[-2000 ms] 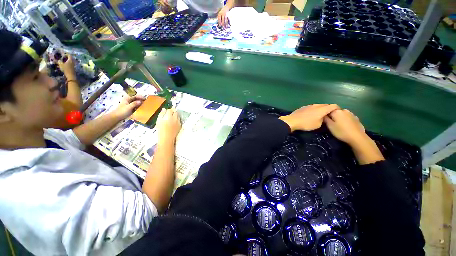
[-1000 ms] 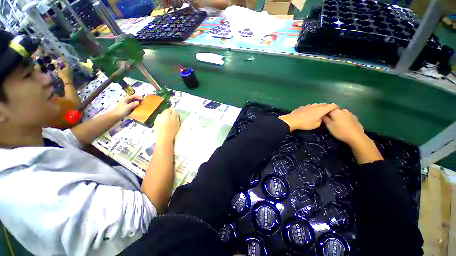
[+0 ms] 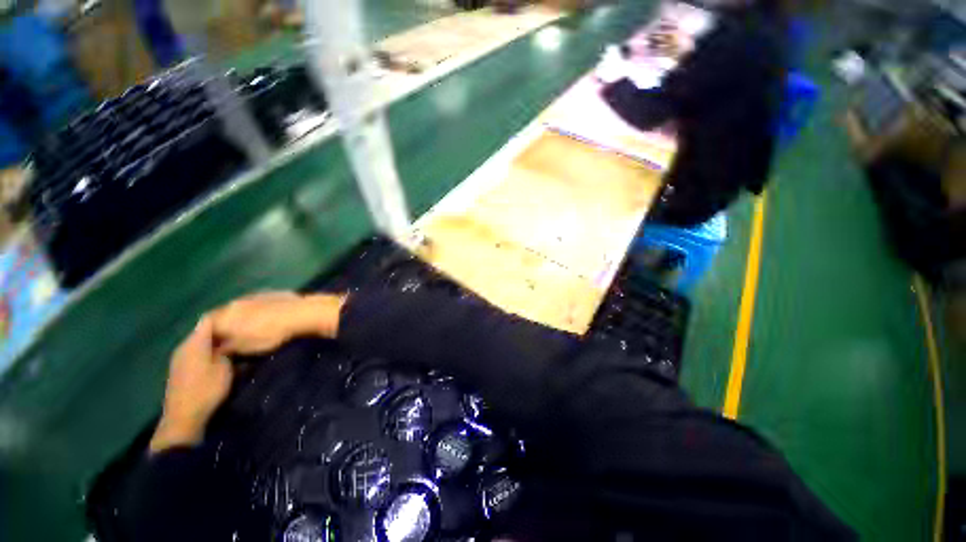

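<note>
The black shiny pocketed tray (image 3: 323,432) lies under my forearms, with rows of round units (image 3: 408,512) in it, some showing pale lettering. My left hand (image 3: 196,386) and my right hand (image 3: 273,321) meet above the tray's far part, touching each other. Both are bare below dark sleeves. Their fingers are folded together and blurred, so I cannot tell whether anything is between them. My right sleeve hides part of the tray.
The green belt (image 3: 466,101) runs beyond the tray. Stacked black trays (image 3: 138,175) stand across it. A white post (image 3: 365,148) rises at the belt edge. A cardboard-covered bench (image 3: 561,217) is to the right, with a dark-clothed person (image 3: 731,116) and a blue stool (image 3: 694,249).
The view has swung right, so the neighbouring worker and press have left the picture and the cardboard bench and aisle have come in. My hands stay together above the tray.
</note>
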